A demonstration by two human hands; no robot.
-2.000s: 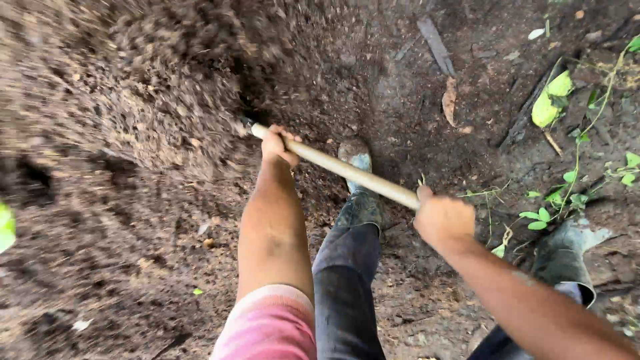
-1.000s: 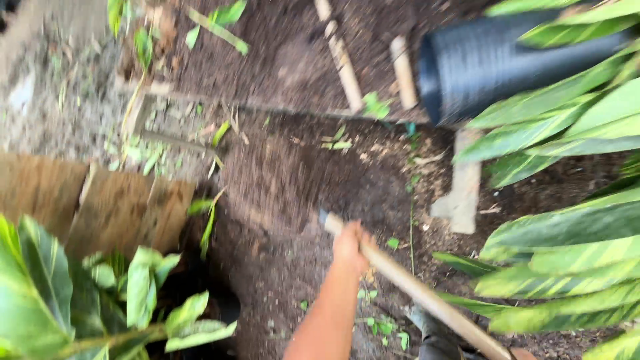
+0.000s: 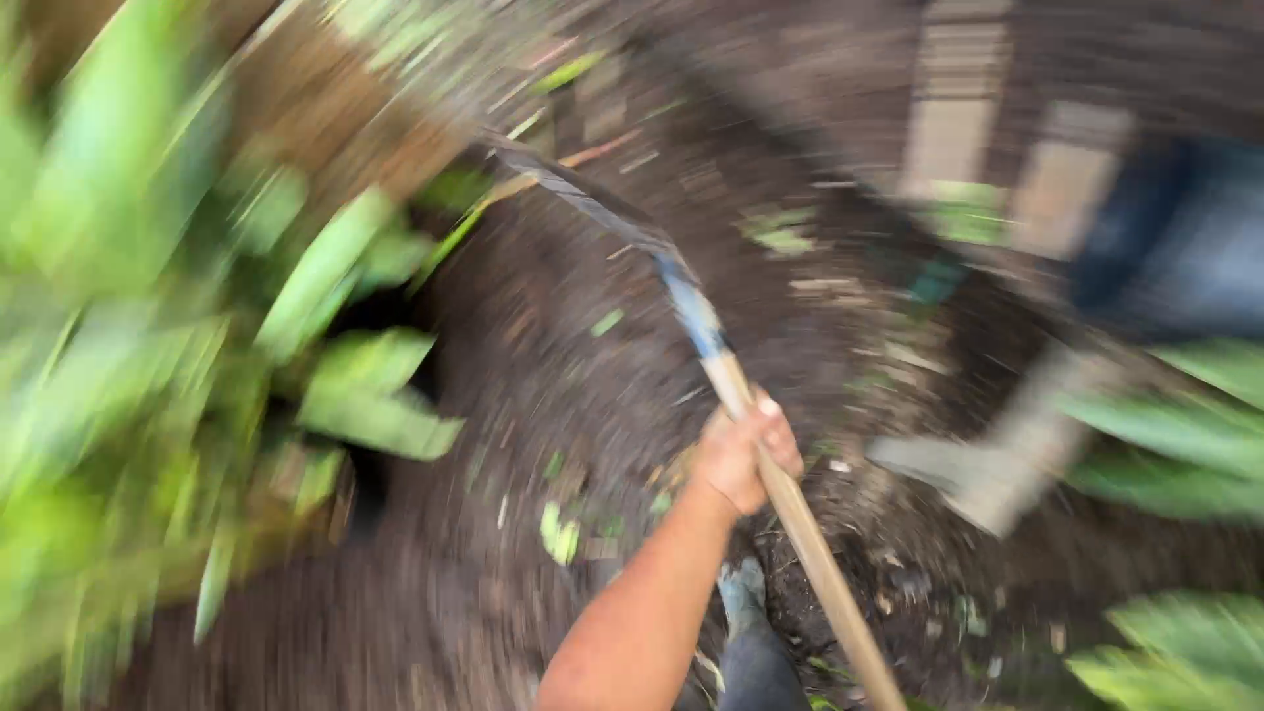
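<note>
My left hand point(image 3: 746, 449) is closed round the wooden handle point(image 3: 825, 573) of a long-handled tool, just below its blue metal socket point(image 3: 691, 306). Beyond the socket a dark metal blade point(image 3: 592, 202), probably a shovel's seen nearly edge-on, reaches up and left over dark soil point(image 3: 563, 326). Motion blur hides whether the blade touches the soil. The handle runs down and right out of the frame. My right hand is outside the view. One of my boots point(image 3: 743, 592) stands on the ground below my left hand.
Broad-leaved green plants point(image 3: 355, 395) crowd the left side, and more leaves point(image 3: 1175, 425) reach in from the right. A black cylindrical object point(image 3: 1180, 237) lies at the right, near pale wood or stone pieces point(image 3: 958, 99). An angular pale block point(image 3: 997, 454) sits right of the handle.
The view has shifted widely since the first frame, from bare soil to plants and pale blocks. My left hand stays on the handle; my right hand, on it two seconds ago, is out of view.
</note>
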